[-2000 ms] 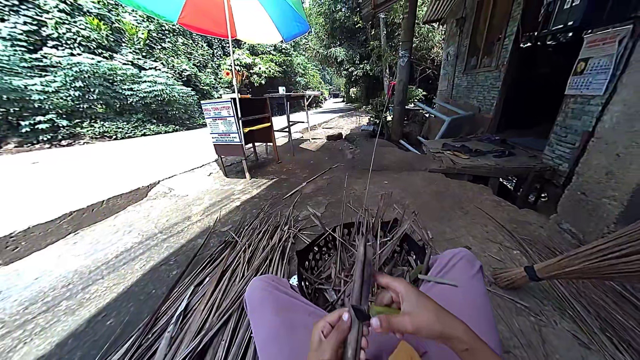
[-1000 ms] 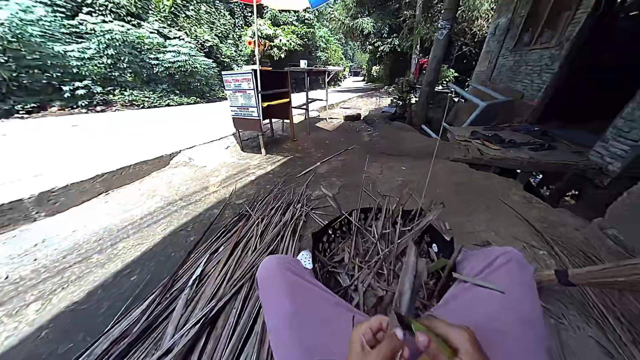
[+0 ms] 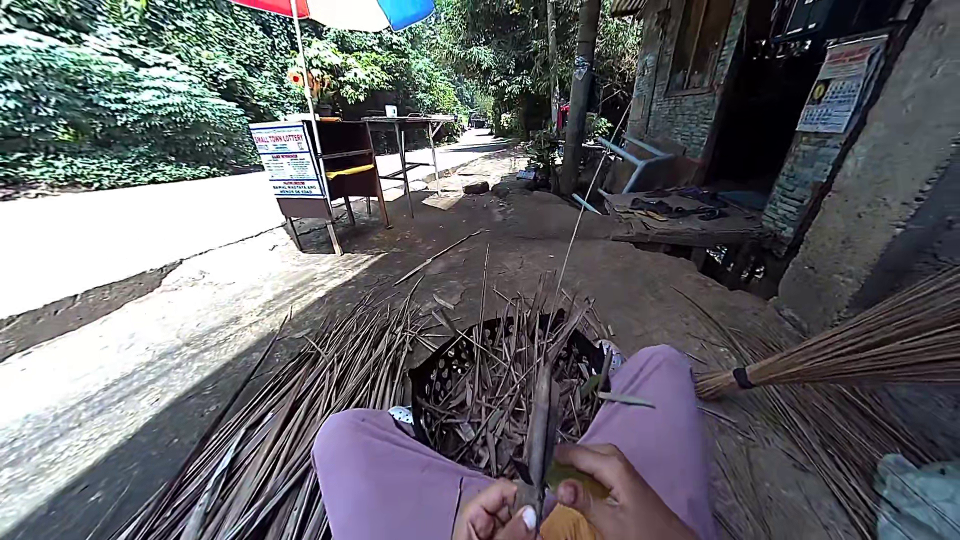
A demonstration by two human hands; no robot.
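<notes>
My left hand (image 3: 496,511) grips the near end of a dry brown palm leaflet (image 3: 538,427), which points away from me over the basket. My right hand (image 3: 611,491) is closed around a greenish-yellow object (image 3: 574,478), perhaps a tool's handle, against the same leaflet. A small dark edge shows between the hands; whether it is a blade I cannot tell. Between my knees stands a black perforated basket (image 3: 431,394) full of dry leaf scraps (image 3: 491,420). A thin pale rib (image 3: 574,236) rises from the leaflet's far side.
Dry palm leaves (image 3: 300,427) are heaped at my left. A stick broom bundle (image 3: 847,349) with a dark band lies at my right, above loose ribs (image 3: 847,427) and a pale plastic bag (image 3: 919,495). Farther off stand a wooden stand (image 3: 360,169) and a low platform (image 3: 690,232).
The view has swung about. Both hands remain together at a dry leaflet above the basket, and the thin rib stands at a different slant.
</notes>
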